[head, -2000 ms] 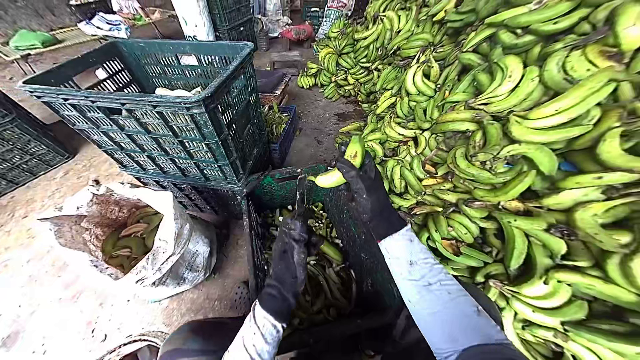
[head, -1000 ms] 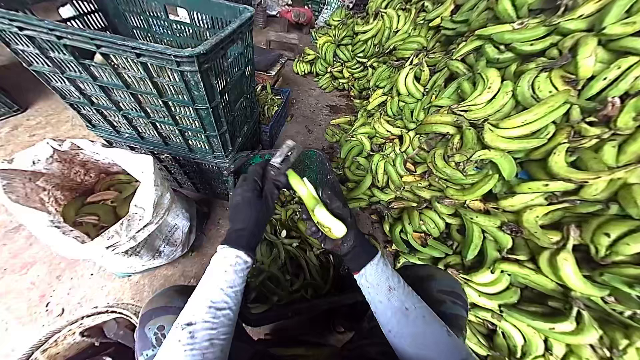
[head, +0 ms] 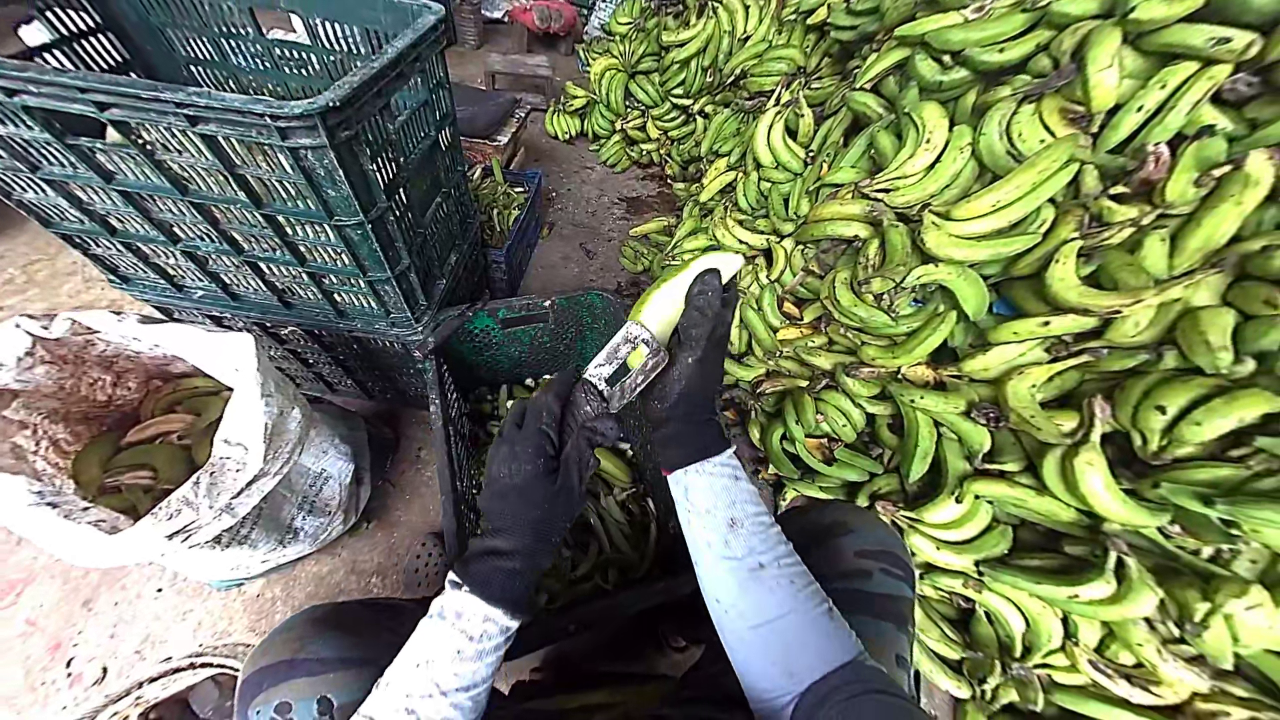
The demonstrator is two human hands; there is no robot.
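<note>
My right hand (head: pixel 700 375), in a black glove, grips a partly peeled green plantain (head: pixel 682 292) whose pale flesh shows at its upper end. In my left hand (head: pixel 540 465), also black-gloved, is a metal peeler (head: pixel 626 365) with a slotted head; it lies against the plantain's lower end. Both hands are above a dark green crate (head: pixel 530 335) that holds strips of peel (head: pixel 605 535). My left fingers partly hide the peeler's handle.
A large pile of green plantains (head: pixel 960 320) fills the right side. Stacked green crates (head: pixel 230 190) stand at upper left, a white sack (head: pixel 290 470) with plantains below them. A blue crate (head: pixel 518 235) with green pieces sits behind. A woven rim (head: pixel 170 680) shows at lower left.
Two seconds ago the plantain was held apart from the left hand; now the peeler is against it. More pale flesh shows on it now. The view has shifted.
</note>
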